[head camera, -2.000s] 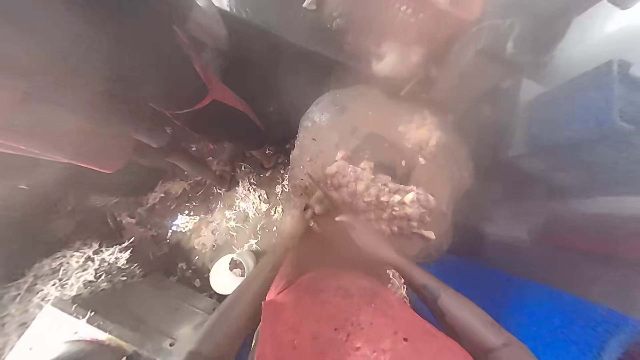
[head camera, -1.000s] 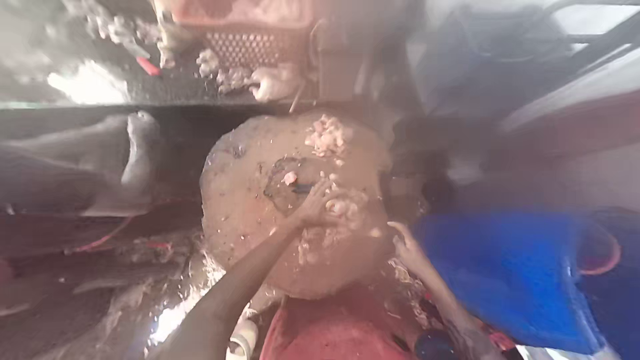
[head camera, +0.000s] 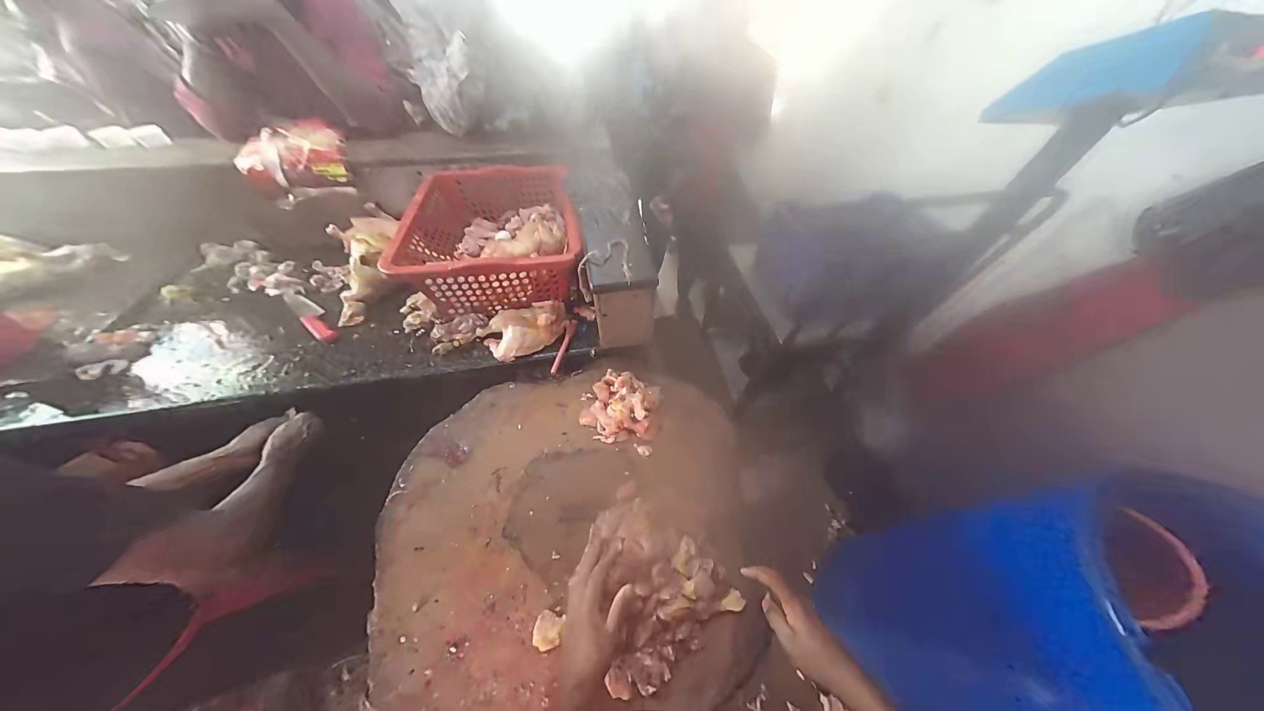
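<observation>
A heap of cut raw poultry pieces (head camera: 676, 602) lies on the near part of a large round chopping block (head camera: 444, 543). My left hand (head camera: 592, 612) rests against the heap's left side, fingers pointing forward; whether it grips any piece is hard to tell. At the heap's right, beside the block's edge, my right hand (head camera: 805, 632) is held with thumb and fingers apart and nothing in it. A smaller pile of cut meat (head camera: 620, 406) sits near the block's far edge. One loose yellowish piece (head camera: 547, 630) lies left of my left hand.
Beyond the block, a dark counter (head camera: 395, 360) carries a red perforated basket (head camera: 484, 288) of poultry, whole birds (head camera: 528, 330) and a red-handled knife (head camera: 318, 328). A blue barrel (head camera: 987, 592) stands at the right. Someone's feet (head camera: 286, 444) show at the left. The far background is hazy.
The view has swung up, bringing the counter and basket fully into sight. My left hand, earlier reaching over the meat near the block's middle, is now at the heap's left side.
</observation>
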